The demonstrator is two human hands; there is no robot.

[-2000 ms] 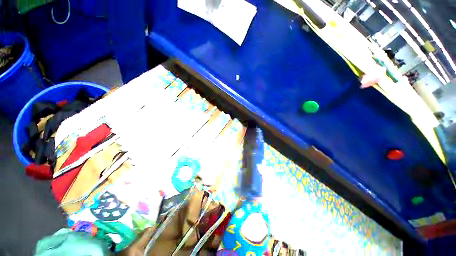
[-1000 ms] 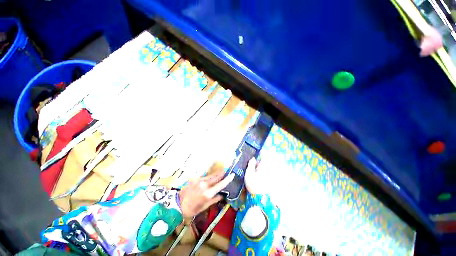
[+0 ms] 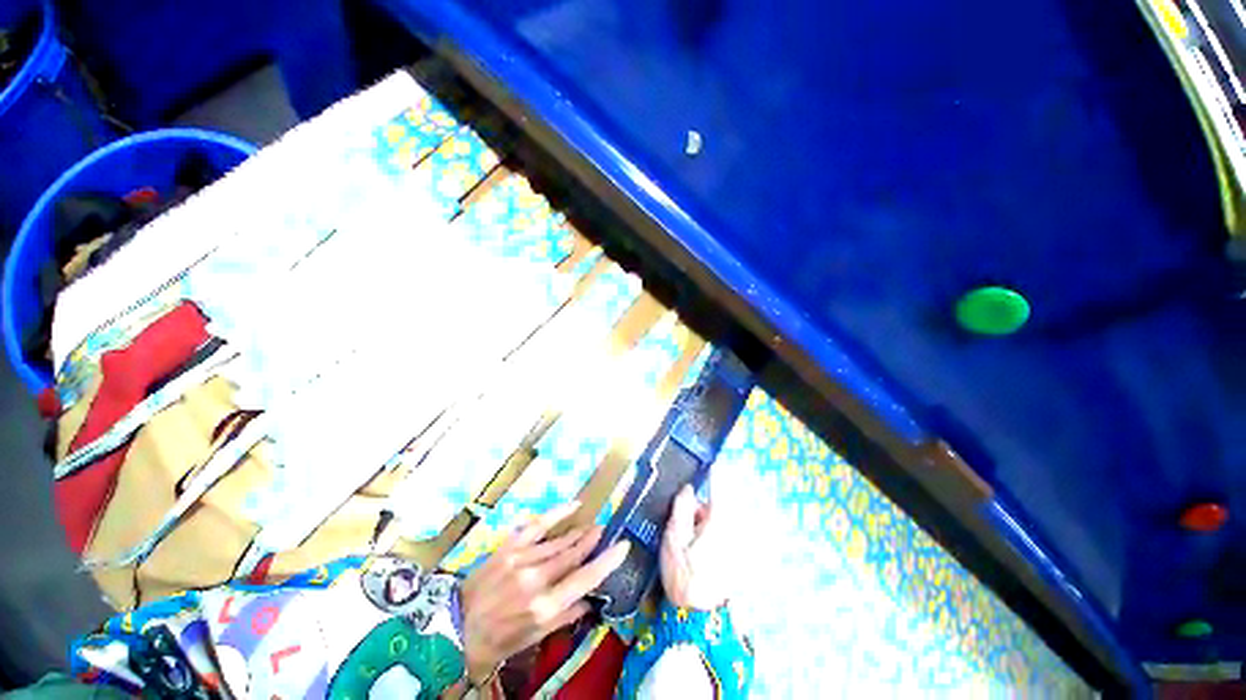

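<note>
The cutting die (image 3: 670, 479), a long narrow dark frame, lies slantwise across the pale printed sheet stack (image 3: 875, 588), its far end at the dark gap under the press. My left hand (image 3: 526, 595) is at its near left side, fingertips touching the edge. My right hand (image 3: 690, 550) is against its near right side, partly overexposed. Both hands hold the die between them near its front end. Narrow slits and strips show in the sheet left of the die.
The blue press beam (image 3: 820, 178) runs diagonally behind the bed, with green buttons (image 3: 993, 311) and a red button (image 3: 1204, 517). Tan layers (image 3: 178, 479) and red layers (image 3: 144, 369) hang at the front left. A blue scrap bin (image 3: 28, 233) stands at left.
Two seconds ago the die was blurred and my hands were not clearly visible. Since one second ago, hands and die sit slightly lower in the picture, still together; the view has shifted.
</note>
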